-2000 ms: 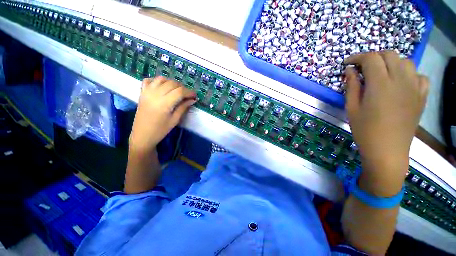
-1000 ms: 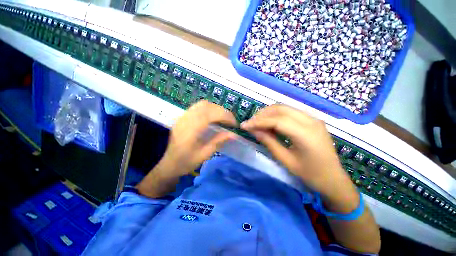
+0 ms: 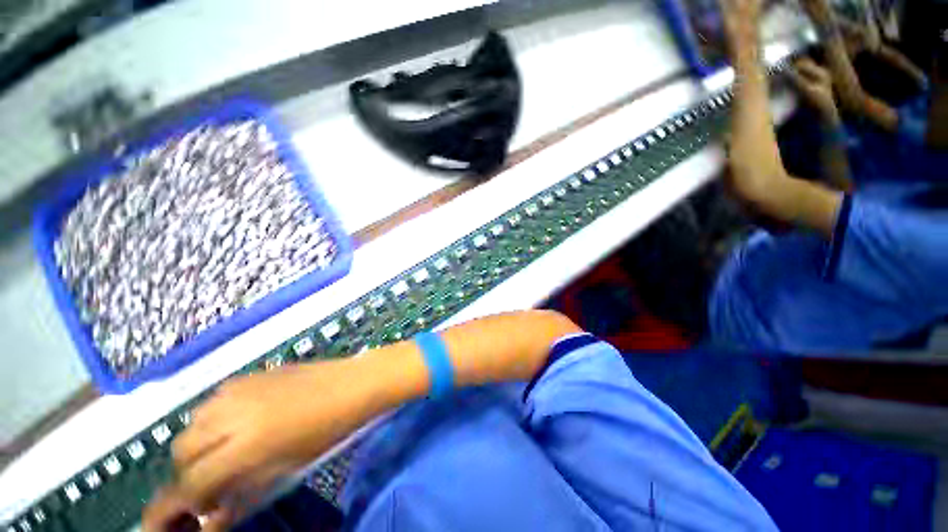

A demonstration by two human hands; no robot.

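Observation:
The long strip of green printed circuit boards [image 3: 457, 278] runs from lower left to upper right, with small silver-white metal-shell connectors along its far edge. My right hand [image 3: 244, 434], with a blue band on the wrist, reaches over the strip at lower left. Its fingers are curled and blurred, so whether they hold anything is hidden. A bit of skin at the bottom left edge may belong to my left hand; it is cut off and unclear. The blue tray [image 3: 345, 255] heaped with small silvery cylinders, likely capacitors, lies beyond the strip at left.
A black notched moulded object [image 3: 447, 109] lies on the bench right of the tray. Other people's arms [image 3: 757, 135] and blue sleeves are at upper right, near another blue tray edge [image 3: 681, 36]. Blue crates [image 3: 832, 473] stand at lower right. A pale rail borders the boards.
The view has swung to the right, so the tray now shows at left, and the black object and other people have come in. My hands, together over the boards before, are now at lower left.

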